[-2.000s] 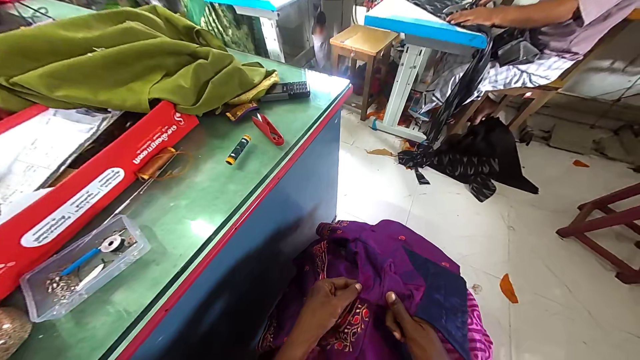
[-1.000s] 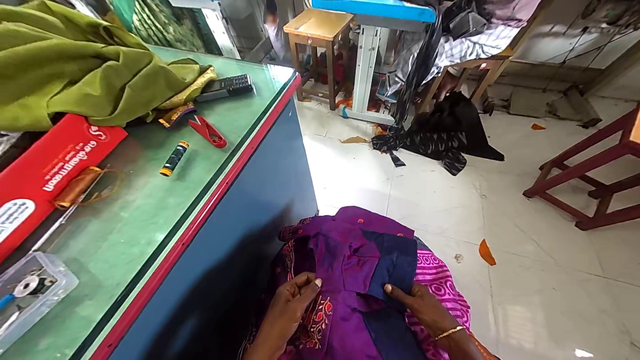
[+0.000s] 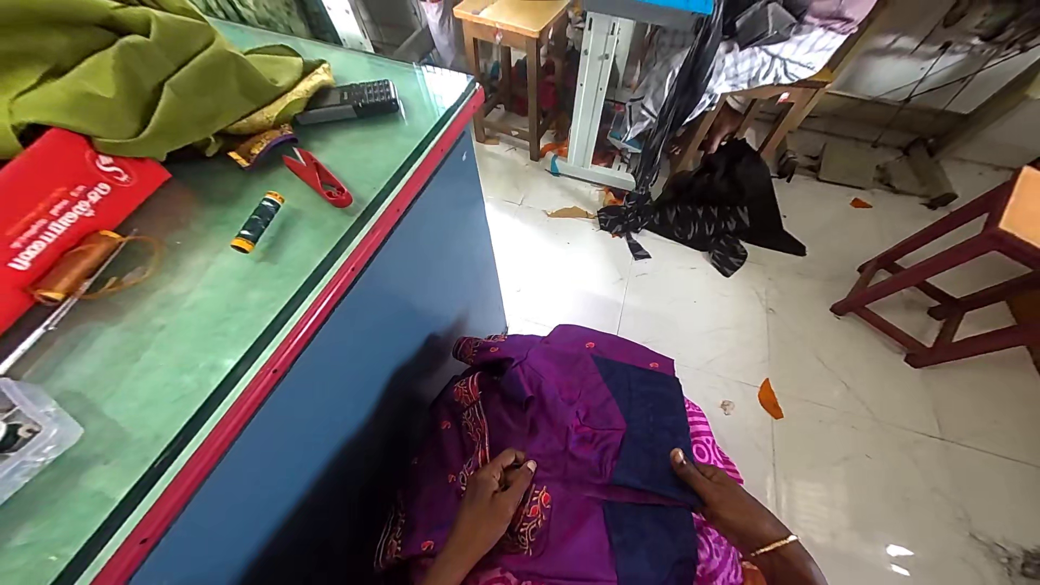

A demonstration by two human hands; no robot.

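A purple garment [image 3: 569,406] with embroidered borders and dark blue fabric panels [image 3: 650,422] lies spread over my lap, on pink patterned cloth [image 3: 708,443]. My left hand [image 3: 497,491] is over the purple fabric beside the embroidered border, thumb and forefinger pinched together; whether a needle or thread is between them is too small to tell. My right hand [image 3: 715,487] grips the outer edge of the dark blue panel, thumb on top and fingers hidden beneath.
On the glass-topped counter [image 3: 187,325] at left lie a thread spool [image 3: 257,222], red thread snips [image 3: 318,177], a black handset [image 3: 349,101], green cloth [image 3: 138,73] and a plastic box [image 3: 32,439]. Wooden stools [image 3: 520,32] and black cloth [image 3: 715,211] stand or lie beyond.
The dark blue panels lie more spread out than two seconds ago. My right hand has moved to their outer edge. The view has shifted to the right.
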